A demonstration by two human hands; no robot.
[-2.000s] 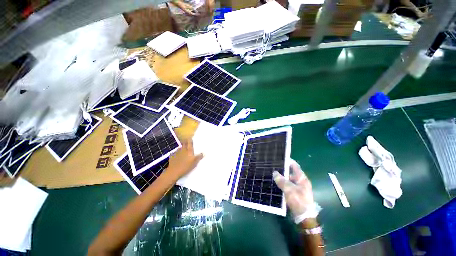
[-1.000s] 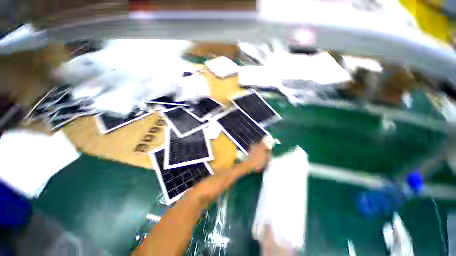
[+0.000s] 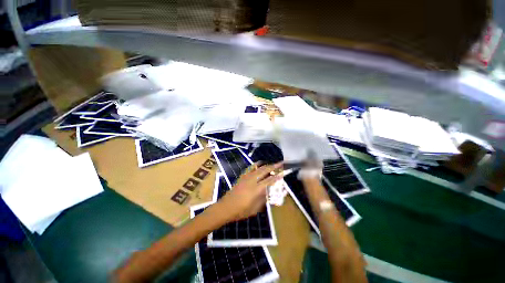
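Observation:
A white packet (image 3: 302,140), flat and blurred, is held by my right hand (image 3: 311,167) at its lower edge, over the panels in the middle. My left hand (image 3: 252,190) is beside it, low over the panels, fingers stretched toward the packet. Whether it grips anything cannot be told. A small white coiled cable (image 3: 277,192) lies just right of my left hand. Black solar panels with white frames (image 3: 243,229) overlap below and around both hands, and more panels (image 3: 344,172) lie to the right.
A heap of white wrapped panels (image 3: 166,113) covers the back left. Stacked white packets (image 3: 396,132) with cords stand at the back right. White foam sheets (image 3: 47,177) lie at the left edge. Brown cardboard (image 3: 138,190) lies under the panels. A grey shelf (image 3: 249,52) with cartons crosses above.
The view has swung left and toward the pile. The white packet has moved from the front of the bench to above the panels. The bottle and cloth have left the picture.

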